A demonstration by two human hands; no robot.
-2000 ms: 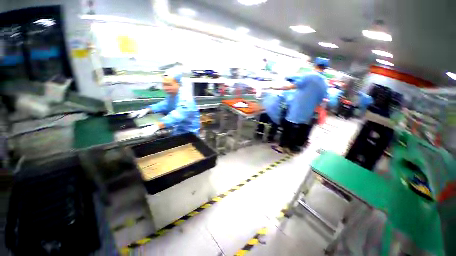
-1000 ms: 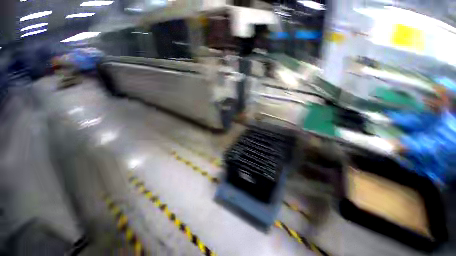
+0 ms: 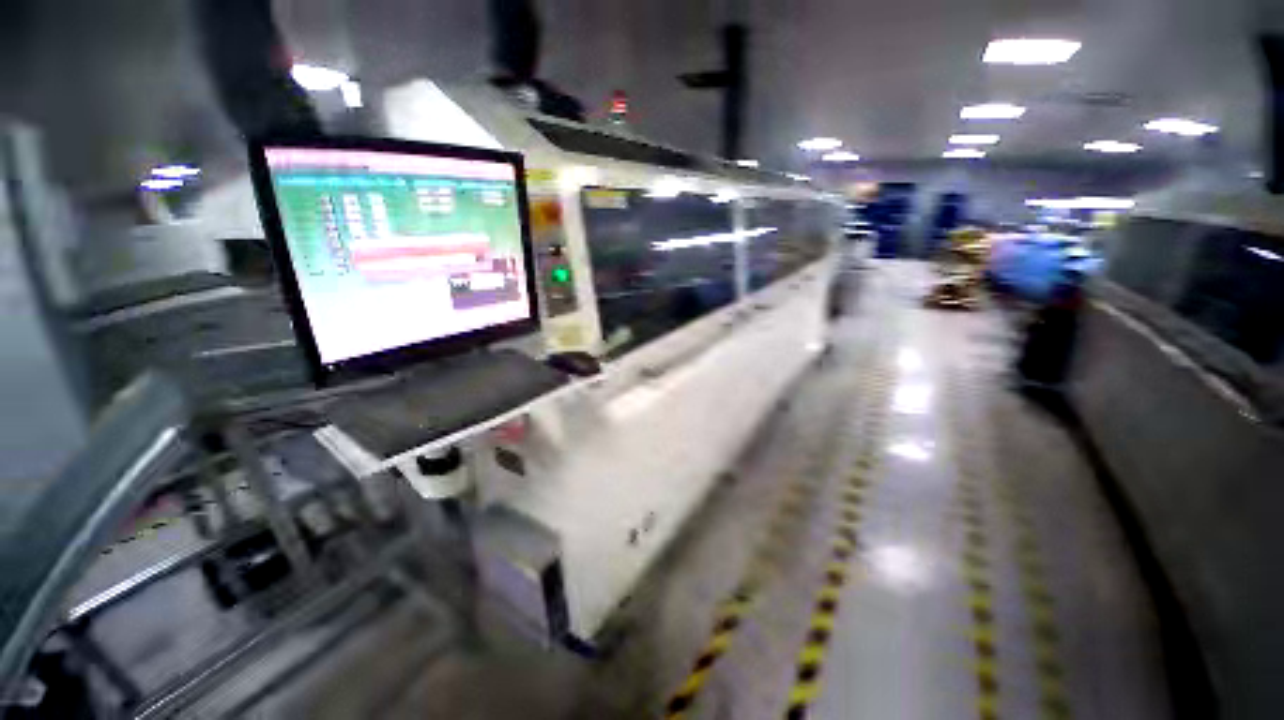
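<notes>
Neither of my hands is in view. Nearest in front of me is a monitor (image 3: 401,253) with a lit screen, at the left, on the end of a long white machine (image 3: 662,450). A shelf (image 3: 451,408) below the monitor holds a dark flat thing, perhaps a keyboard, and a small dark thing at its right end. A green light shows on the panel right of the monitor. Metal rails and frame parts (image 3: 120,521) at the lower left are blurred.
An aisle (image 3: 901,563) with yellow-black floor tape (image 3: 831,605) runs away from me. Another long machine (image 3: 1197,450) stands along the right. A person in blue (image 3: 1039,267) is far down the aisle, blurred.
The view has swung left. The black bins, the worker at the line and the green tables are out of the picture; the monitor and the white machine's long side now show close up.
</notes>
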